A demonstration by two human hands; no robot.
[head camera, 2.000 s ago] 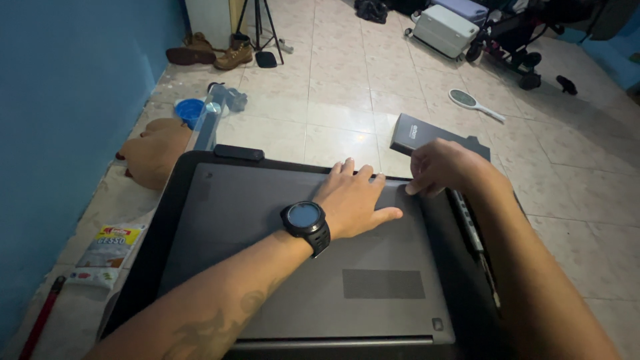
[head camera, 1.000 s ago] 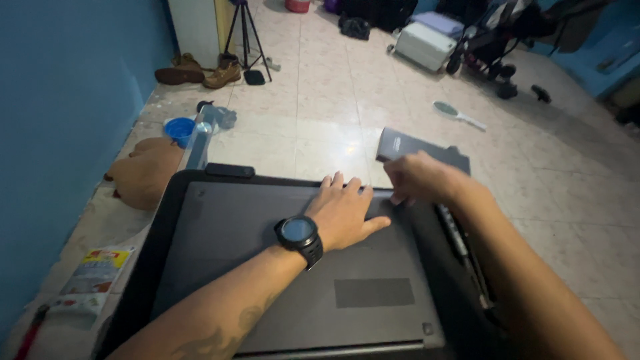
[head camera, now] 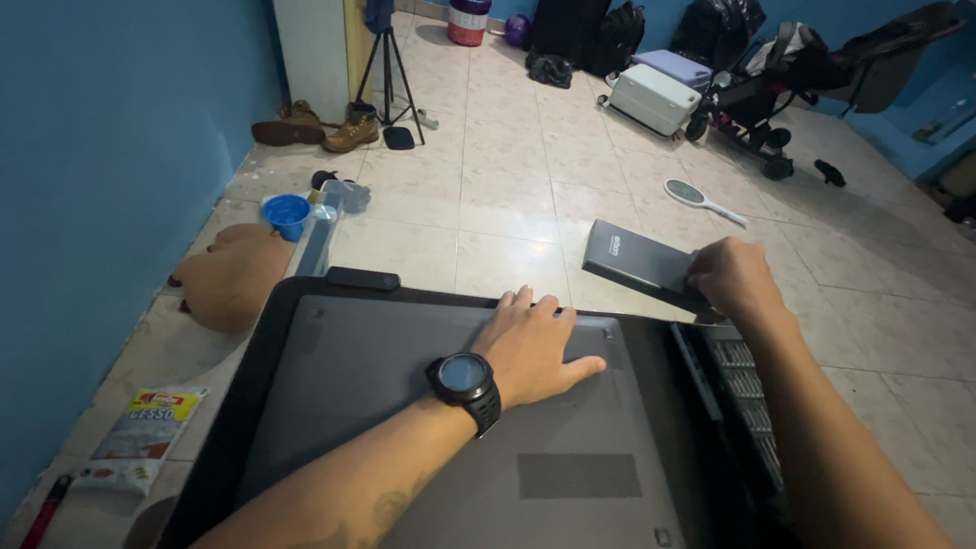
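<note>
A dark grey laptop [head camera: 427, 465] lies bottom side up on a black surface. My left hand [head camera: 534, 347], with a black watch [head camera: 463, 375] on its wrist, rests spread on the laptop's far part and grips nothing. My right hand [head camera: 732, 278] is beyond the far right corner, with its fingers bunched at the near right end of a dark grey box [head camera: 640, 263]. Whether those fingers hold a small item cannot be told. Beside the laptop at the right lies an open case with rows of metal bits [head camera: 746, 385], partly hidden by my right forearm.
A small black device [head camera: 363, 278] sits at the black surface's far left edge. On the tiled floor are a plaster bag [head camera: 145, 438], a brown plush toy [head camera: 232, 278], a blue cup [head camera: 287, 215], boots [head camera: 352, 130], a tripod [head camera: 387, 84], a white racket or brush [head camera: 705, 202], a suitcase [head camera: 654, 99] and a stroller [head camera: 762, 114].
My right hand has moved off the laptop's far right corner, outward to the right, to the grey box. My left hand stays spread on the laptop.
</note>
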